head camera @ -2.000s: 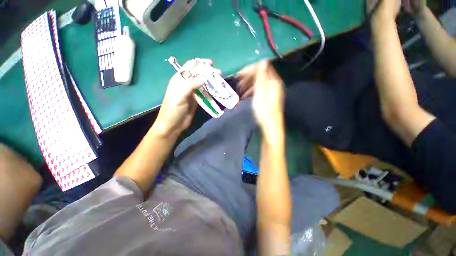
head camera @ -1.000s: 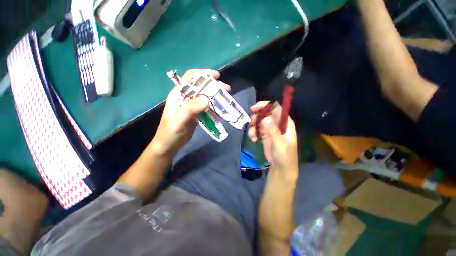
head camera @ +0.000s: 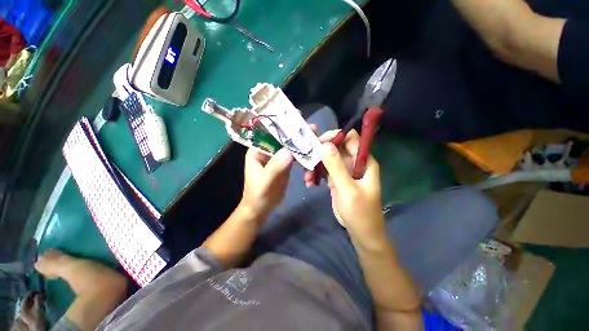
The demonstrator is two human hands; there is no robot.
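Observation:
An open white housing (head camera: 284,123) is held over my lap, its two halves side by side with red and black wires between them. A green circuit board (head camera: 261,139) shows in the left half, and a narrow metal shaft (head camera: 216,110) sticks out at its upper left end. My left hand (head camera: 263,178) grips the lower end of the left half. My right hand (head camera: 352,184) holds red-handled pliers (head camera: 369,129) with the dark jaws pointing up and away, while its thumb and fingers also touch the lower end of the right half.
On the green bench (head camera: 213,77) are a light box with glowing digits (head camera: 175,59), a white unit on a dark striped piece (head camera: 154,137), and red-marked sheets (head camera: 116,207). Another person's arm (head camera: 516,35) is at upper right. A clear plastic bag (head camera: 475,284) and cardboard (head camera: 555,220) lie at lower right.
My right hand has picked up the red-handled pliers and moved to the housing's lower end. My left hand has shifted down the housing. The view has turned, showing more of the bench at left.

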